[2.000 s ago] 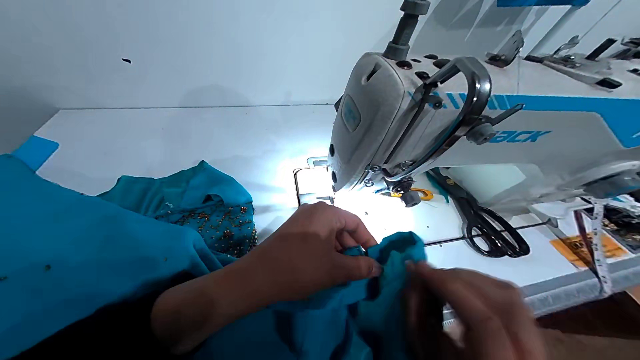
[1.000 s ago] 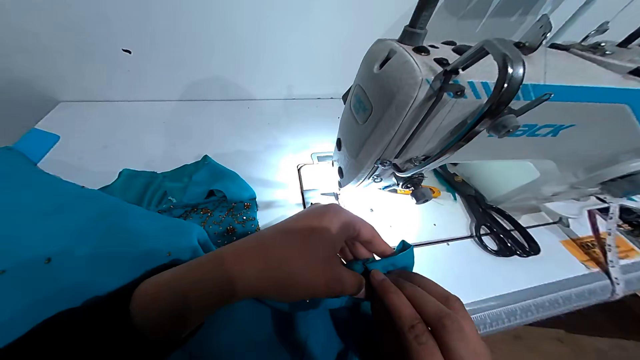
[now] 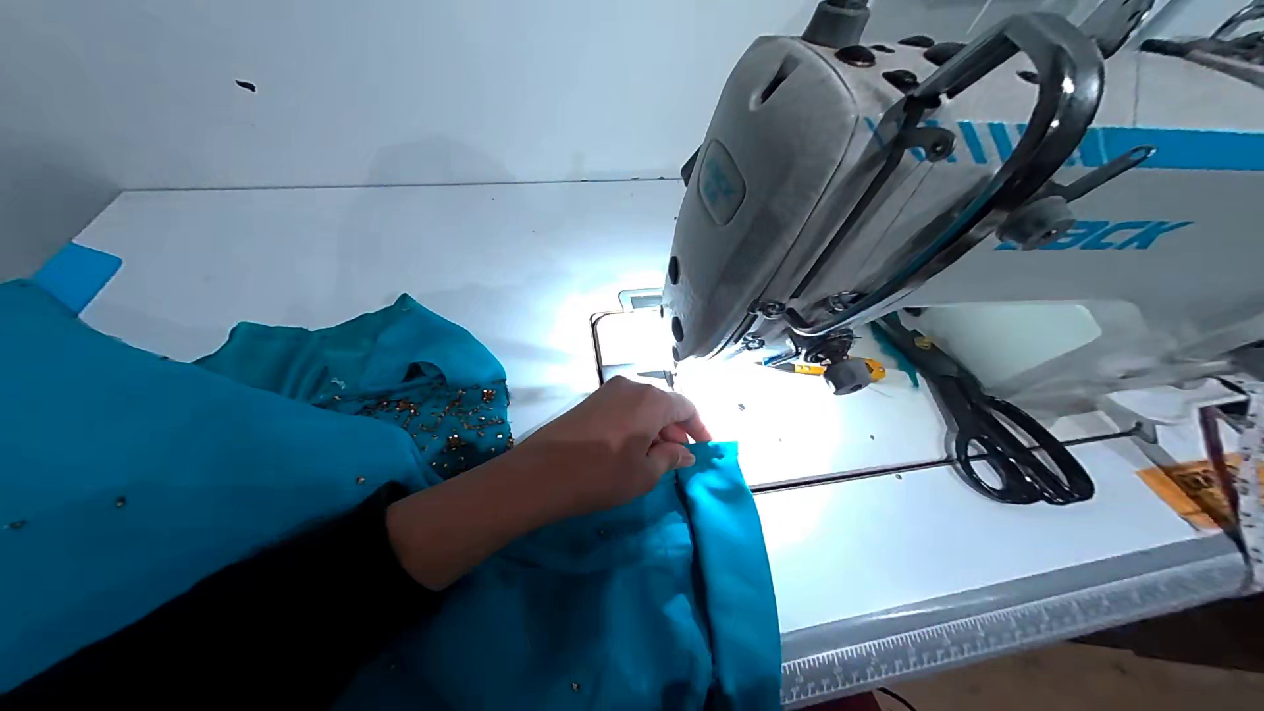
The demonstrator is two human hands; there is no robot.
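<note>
My left hand [image 3: 632, 439] pinches the upper edge of teal fabric [image 3: 726, 533], where a folded band hangs down over the table's front edge. The hand is just in front of the needle area of a white industrial sewing machine [image 3: 780, 197], whose lamp lights the bed. More of the teal cloth lies to the left under my dark sleeve, with a beaded part [image 3: 449, 420] behind my forearm. My right hand is out of view.
Black-handled scissors [image 3: 1017, 449] lie right of the needle area, near a yellow tool [image 3: 869, 368] partly behind the machine head. A measuring tape [image 3: 1252, 474] hangs at the far right. A ruler strip [image 3: 948, 642] runs along the table's front edge.
My right hand has left the cloth and the view. The fabric edge, bunched between both hands before, now hangs as a flat folded band from my left hand.
</note>
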